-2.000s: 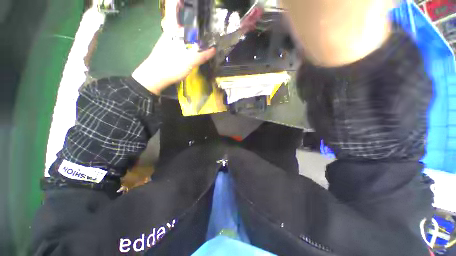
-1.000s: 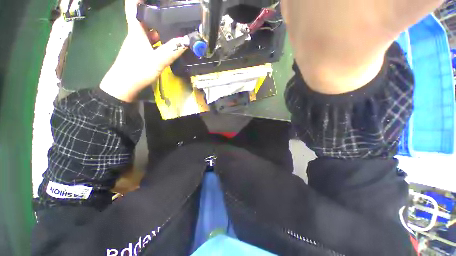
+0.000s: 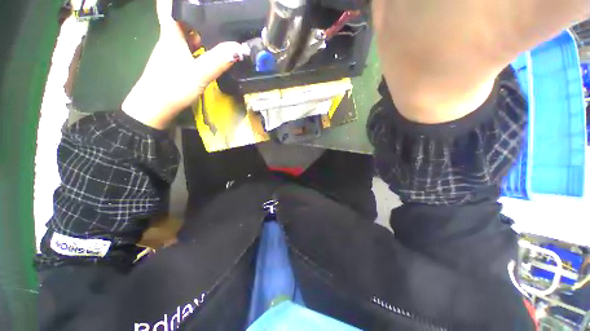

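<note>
A black housing (image 3: pixel 352 67) lies open at the top centre on a fixture with a yellow edge (image 3: pixel 223 123) and white padding (image 3: pixel 291 111). My left hand (image 3: pixel 171 71) grips the housing's left end, its thumb pointing at a blue round part (image 3: pixel 264 61). A blurred, silver and dark powered screwdriver (image 3: pixel 284 26) reaches down into the housing beside the blue part. Whether its tip touches a screw is hidden. Red leads (image 3: pixel 341 23) show inside the housing at the right. My right forearm runs up at the right; the hand is beyond the top edge.
A small dark block (image 3: pixel 299 129) with holes is at the fixture front. The green bench (image 3: pixel 116 58) and a pale rail (image 3: pixel 48 129) are at the left. A large blue bin (image 3: pixel 556 116) stands at the right. My lap is below.
The housing, fixture and both arms appear further left than two seconds ago, as the view has shifted. Since one second ago, the screwdriver has moved slightly right. My left hand still grips the housing.
</note>
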